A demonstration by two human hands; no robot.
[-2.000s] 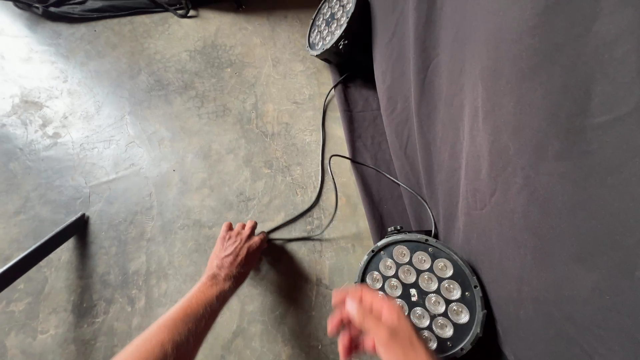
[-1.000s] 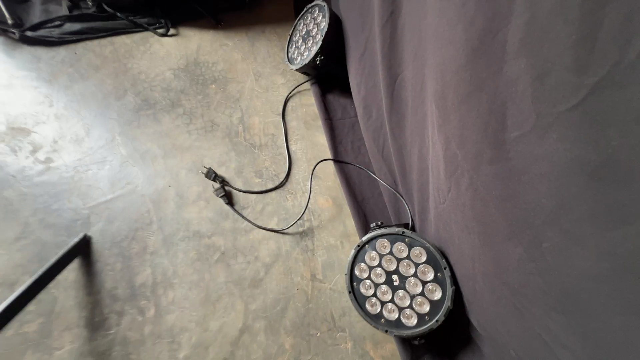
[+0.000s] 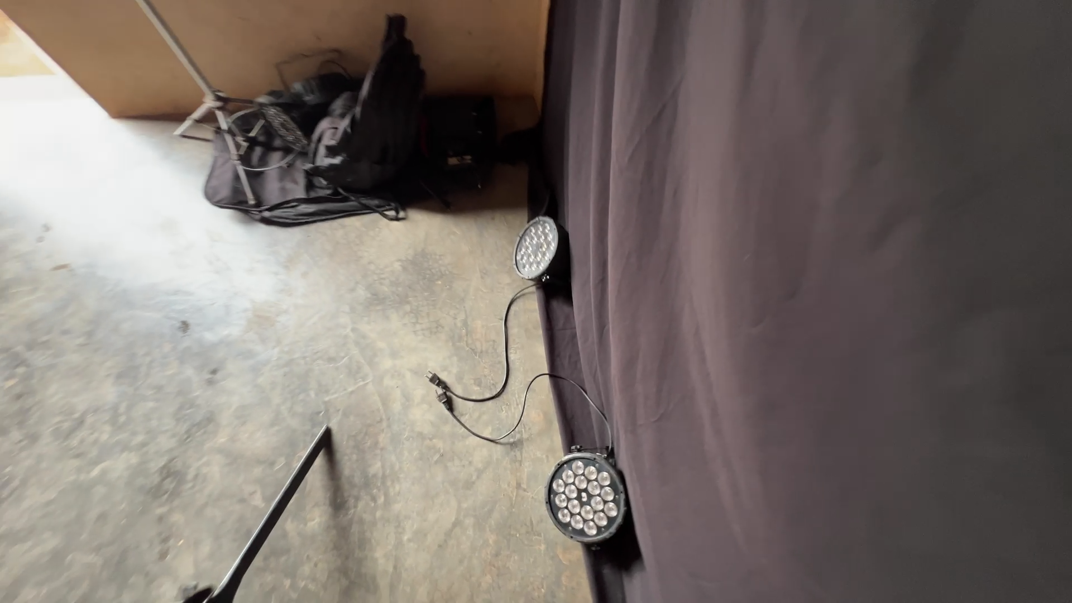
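Note:
Neither of my hands is in view. A round black LED stage light (image 3: 585, 497) with many clear lenses rests at the foot of a dark curtain (image 3: 754, 293), lower middle. Farther up along the curtain's hem, a second LED stage light (image 3: 537, 249) faces left. A black cable (image 3: 506, 335) runs from the farther light, and another black cable (image 3: 523, 410) from the nearer one. Their ends, a power plug (image 3: 435, 380) and a cable connector (image 3: 444, 399), lie close together on the concrete floor.
Black bags (image 3: 360, 142) and a dark case (image 3: 459, 134) are heaped by the tan wall (image 3: 469, 42). A metal stand (image 3: 209, 96) rises over the bags at the left. A black metal leg (image 3: 276, 515) reaches across the floor at the lower left.
Both hands, seen two seconds ago, have left the view; my left hand was at the cable ends, which now lie released on the floor. The view has shifted, showing more of the bags and wall.

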